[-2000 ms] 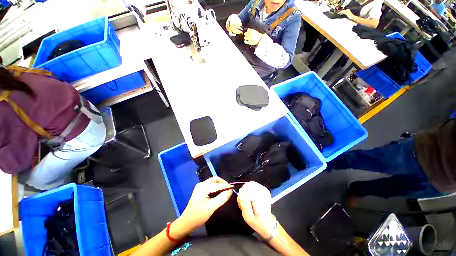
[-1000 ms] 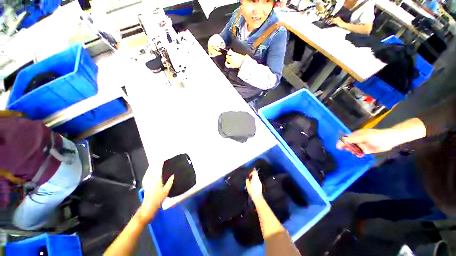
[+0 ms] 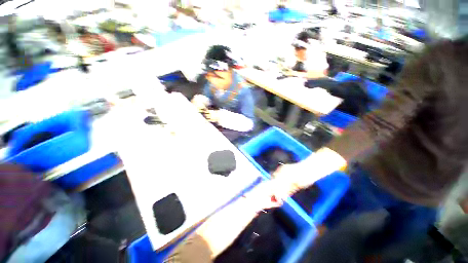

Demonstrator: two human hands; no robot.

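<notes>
A bare forearm reaches up from the bottom edge across the crate. By its angle it looks like my left arm, and my left hand (image 3: 268,198) is badly blurred. It meets or overlaps another person's hand (image 3: 290,180), with a small red spot there. Whether anything is held cannot be told. My right hand is not seen. A black rounded panel (image 3: 169,213) lies flat near the end of the white table (image 3: 192,190). A greyer stack of panels (image 3: 221,162) lies farther up. Heaped black pieces (image 3: 256,239) fill the blue crate below the arm.
A person in a brown top (image 3: 410,133) stands close at the right, arm extended over the second blue crate (image 3: 331,192). A seated person in blue (image 3: 233,100) is across the table. Another blue crate (image 3: 66,144) stands at the left. The whole view is blurred.
The view has tilted up and turned right. The dark piece in both hands has gone from view. One arm now crosses toward the standing person's hand, which earlier held a red-handled object.
</notes>
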